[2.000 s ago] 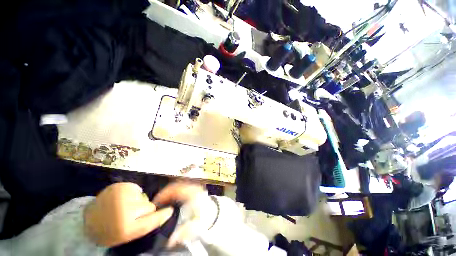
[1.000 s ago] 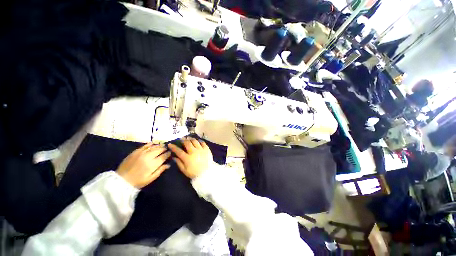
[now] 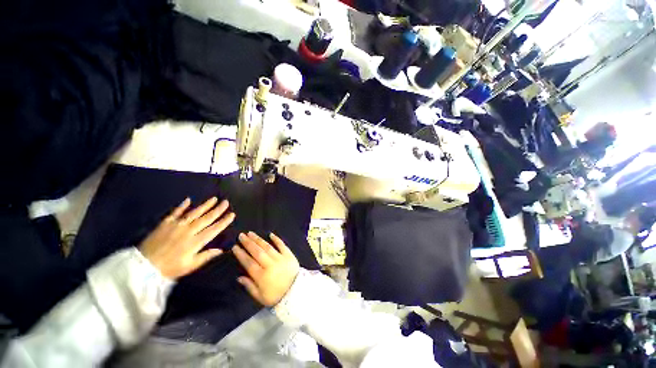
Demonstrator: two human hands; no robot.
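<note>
A black cut panel [image 3: 144,194] lies flat on the sewing table, its far edge under the needle end of the cream-white lockstitch machine [image 3: 331,147]. My left hand [image 3: 188,238] rests flat on the panel with fingers spread, left of and nearer than the needle. My right hand [image 3: 267,267] lies on the cloth to its right, fingers a little apart, palm down. Neither hand grips anything that shows. The presser foot [image 3: 247,171] is at the cloth's far part; whether it is lowered is too small to tell.
Stacked dark cut pieces [image 3: 410,253] lie right of the bed. A big black garment heap [image 3: 65,86] fills the left. A pink-white spool [image 3: 287,79] and a black cone with red base [image 3: 316,39] stand behind the head. A teal ridged tray [image 3: 489,201] is beyond the machine.
The hands came up from the table's front edge with the dark cloth and laid it on the bed. Since then the cloth reaches further under the needle, and the hands have moved nearer me and apart.
</note>
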